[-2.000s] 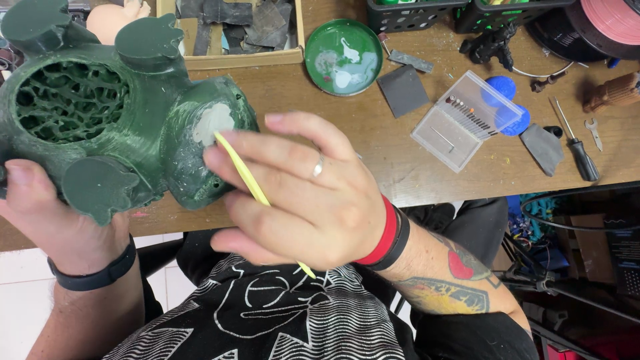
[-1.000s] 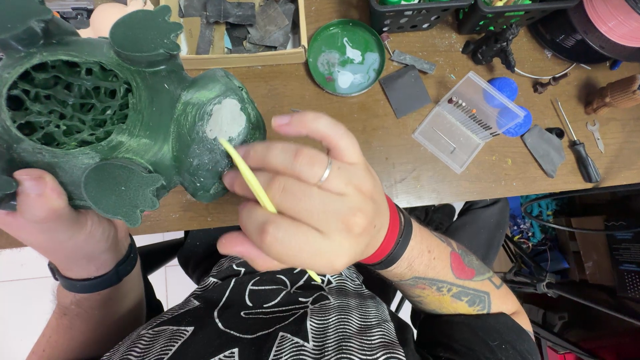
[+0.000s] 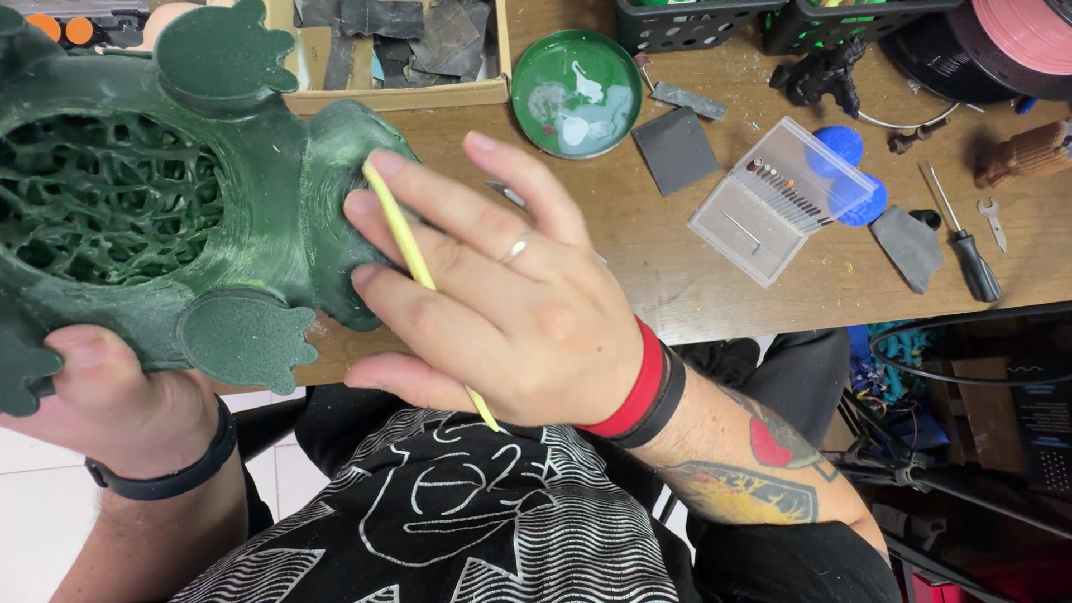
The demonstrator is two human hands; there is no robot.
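Observation:
A green figure [image 3: 260, 201], seemingly 3D-printed, with scalloped feet and a round opening onto a branching lattice, fills the upper left. Its lower edge is in my left hand [image 3: 126, 394], thumb over the near side. My right hand [image 3: 502, 310] lies over the figure's rounded end, fingertips touching its surface. A slim yellow modelling tool [image 3: 408, 247] runs between the fingers of that hand, one tip at the figure and the other near the palm's lower edge. The pale patch on the rounded end is hidden now.
Behind my right hand stands a green lid [image 3: 576, 94] with whitish paste. A dark sanding sheet [image 3: 677, 151], a clear case [image 3: 783, 201] of rotary bits, a screwdriver [image 3: 973, 264] and a small wrench [image 3: 992, 224] lie rightward. A cardboard box [image 3: 402, 99] holds sandpaper pieces.
My right hand has moved up and over the figure's rounded end, covering the pale patch that showed before. The yellow tool has moved with it and stands steeper.

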